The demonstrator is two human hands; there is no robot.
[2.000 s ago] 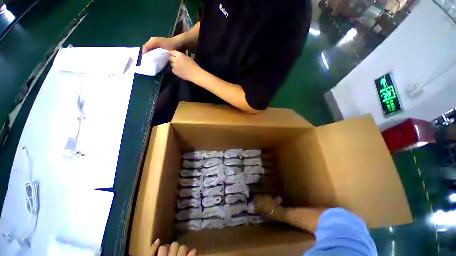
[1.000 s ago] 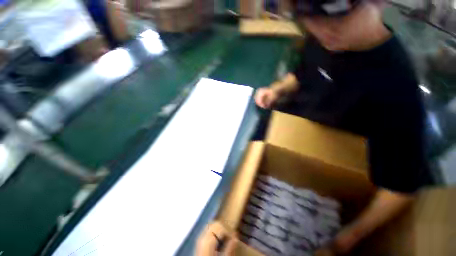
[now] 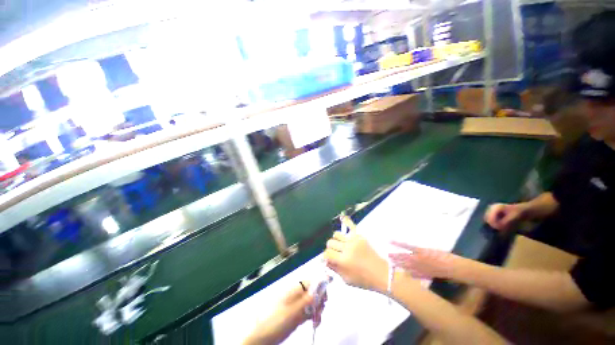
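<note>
My left hand (image 3: pixel 290 313), with a dark ring, is closed on a white corded piece (image 3: pixel 315 296) above the white sheets (image 3: pixel 421 212). A thin end of it hangs below the fingers. My right hand (image 3: pixel 354 256) is just beyond it, fingers closed, with a small white cord part (image 3: pixel 345 226) at its fingertips. A thin white line also shows across my right wrist; I cannot tell what it belongs to. Blur hides finer detail.
A person in black (image 3: pixel 597 202) stands at right; one of their hands reaches beside my right wrist. The open carton (image 3: pixel 539 259) is partly hidden at lower right. Corded white items (image 3: pixel 125 300) lie on the green belt (image 3: pixel 202 269). A cardboard sheet (image 3: pixel 509 127) lies at the far end.
The view has swung from the carton to the bench and belt. My left hand has left the carton's edge and now holds a white corded piece. The other person's arm now reaches over the sheets.
</note>
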